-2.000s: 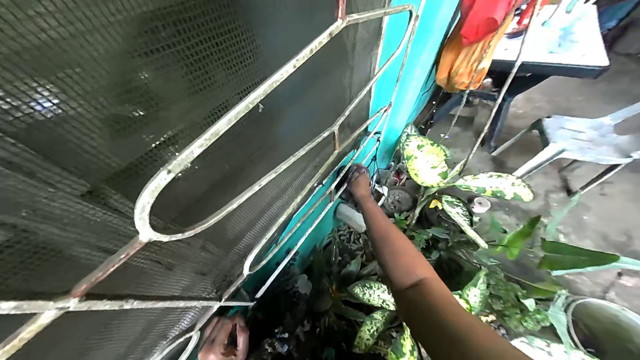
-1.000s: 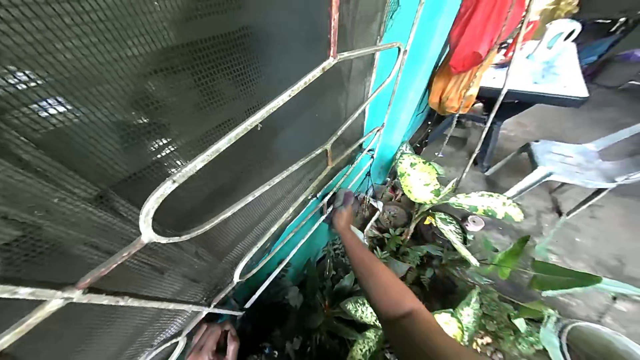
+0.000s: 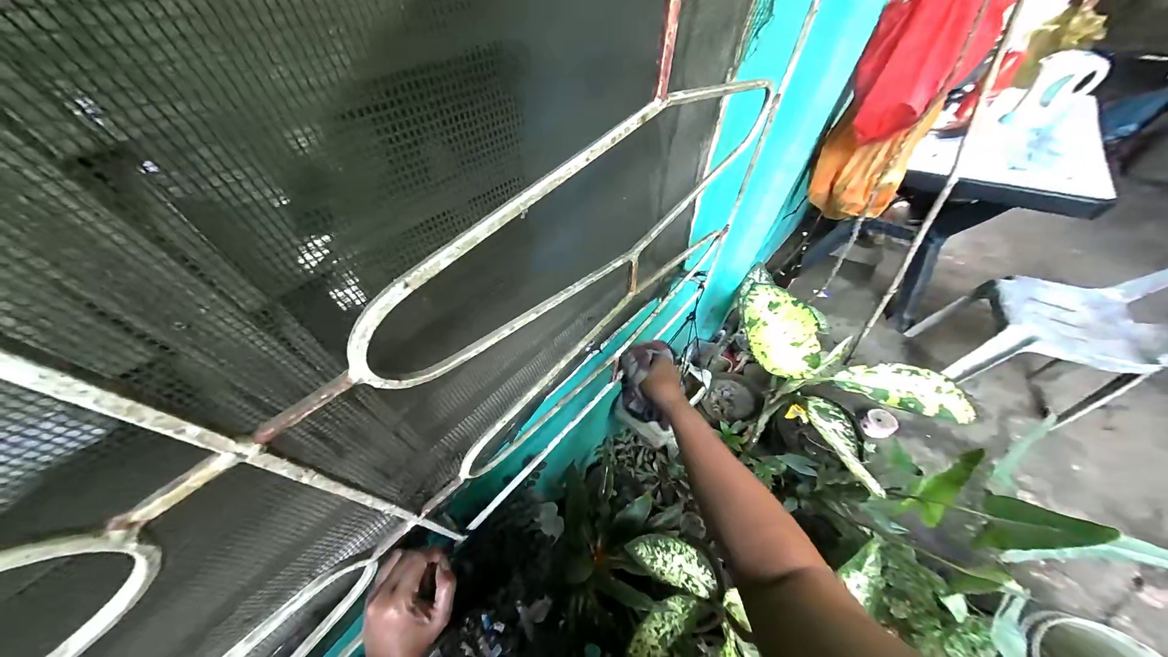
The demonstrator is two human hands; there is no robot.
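A white-painted metal window grille with rusty patches stands before a dark mesh screen. My right hand reaches to the grille's lower bars near the turquoise wall, closed around a dark, crumpled cloth. A pale thing hangs just below that hand. At the bottom, my left hand is beside the grille's lower left bars, its fingers curled; whether it grips a bar is hidden.
Potted plants with spotted leaves crowd below my right arm. A grey plastic chair, a table, hanging red cloth and a bucket are to the right. A thin stick slants above the plants.
My right hand has moved along the lower bars, away from the corner by the turquoise wall, toward the left. My left hand stays near the grille's bottom.
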